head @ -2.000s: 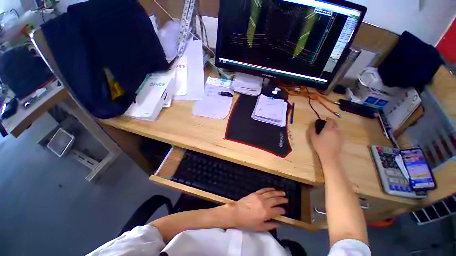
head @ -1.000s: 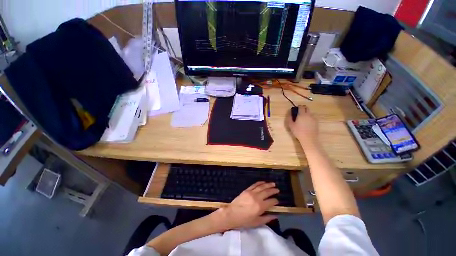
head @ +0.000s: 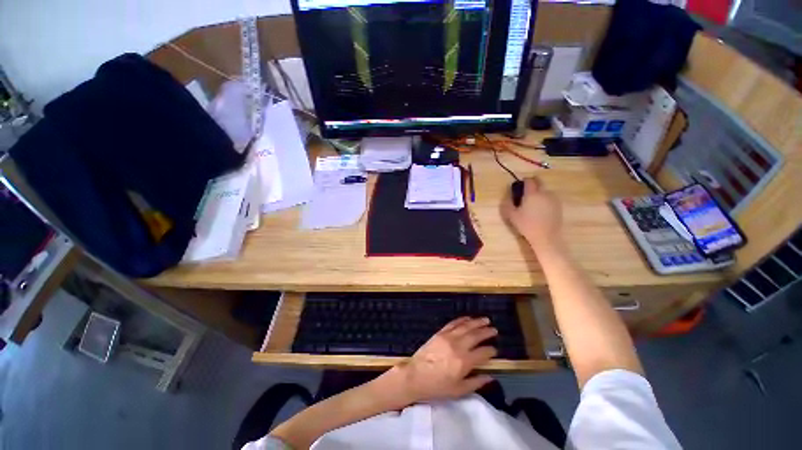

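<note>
My right hand (head: pixel 533 211) rests over the small black mouse (head: pixel 518 190) on the bare desk, right of the mouse pad. Most of the mouse is hidden under the fingers. My left hand (head: pixel 450 359) lies, fingers slightly apart, over the right part of the black keyboard (head: pixel 378 323) and the front edge of the pull-out tray (head: pixel 283 327), holding nothing. The monitor (head: pixel 409 66) shows yellow-green pattern shapes and thin lines on black.
The black mouse pad (head: pixel 413 230) bears note slips (head: pixel 434 186). A lit smartphone (head: pixel 705 220) lies on the calculator (head: pixel 655 235). Loose paper (head: pixel 334 206) lies left of the pad. Large navy cloth (head: pixel 114 149) hangs over the left partition; folded navy cloth (head: pixel 646 48) is on the right one.
The camera view has turned, shifting the desk and monitor leftward in the picture. My right hand stays at the mouse and my left hand stays over the keyboard.
</note>
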